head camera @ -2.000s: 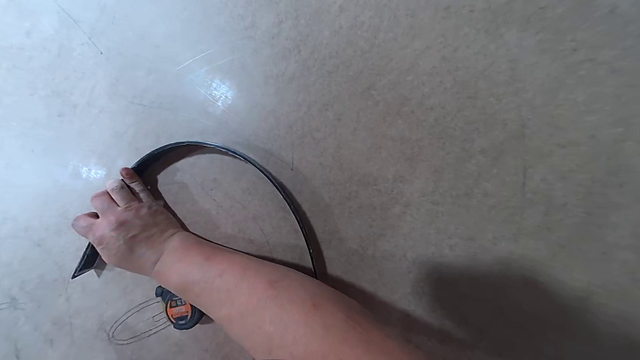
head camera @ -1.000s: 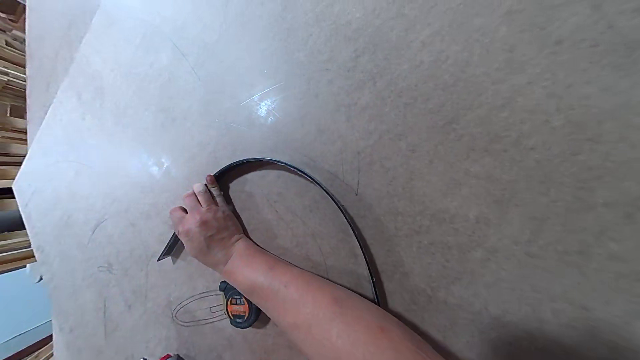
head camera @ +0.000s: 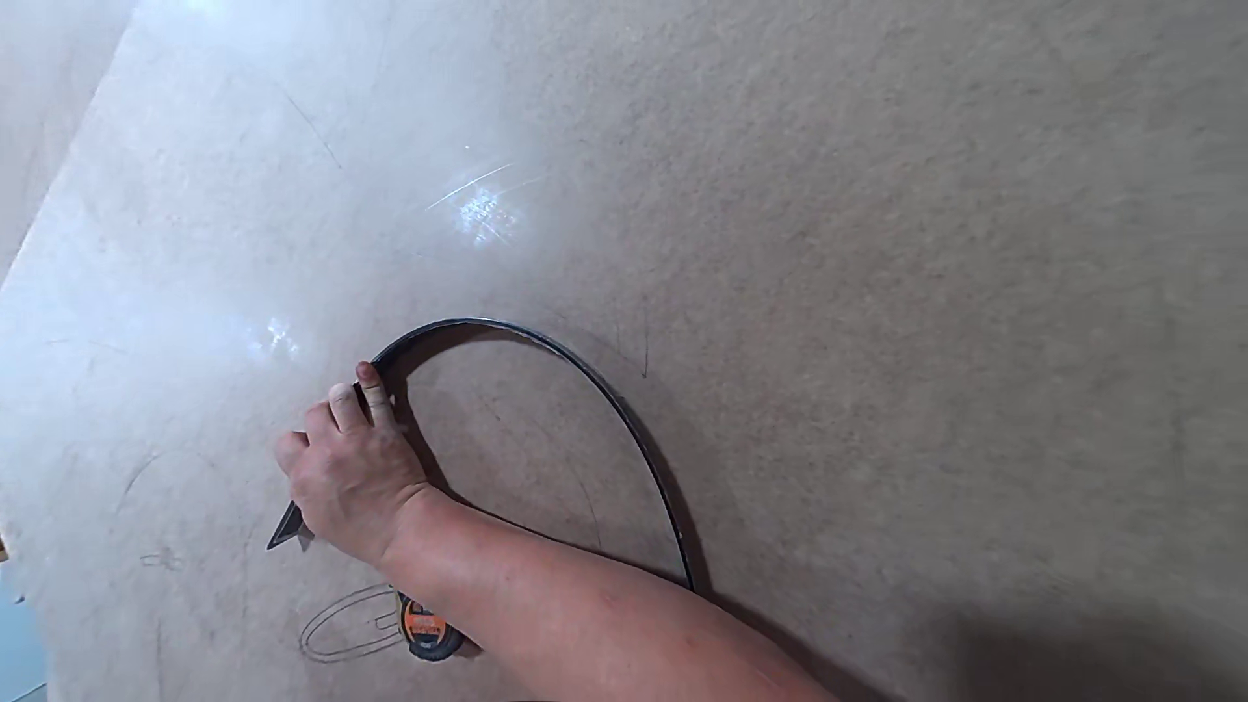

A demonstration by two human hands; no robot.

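My right hand is closed on a thin, dark flexible strip, pressing it near the pale flat surface. From my fingers the strip bows up and round to the right, passes behind my forearm and comes back towards the hand as a loop. An angled, pointed end sticks out below my hand. Beside the underside of my forearm lies a black and orange tape measure, partly covered by the arm. My left hand is out of view.
The broad pale surface bears scratches and drawn lines, among them a pencilled elongated loop left of the tape measure. Its slanted edge runs along the upper left. A light blue thing shows at the lower left.
The view has shifted between frames. My right hand stays closed on the looped strip, with no plain change in its hold.
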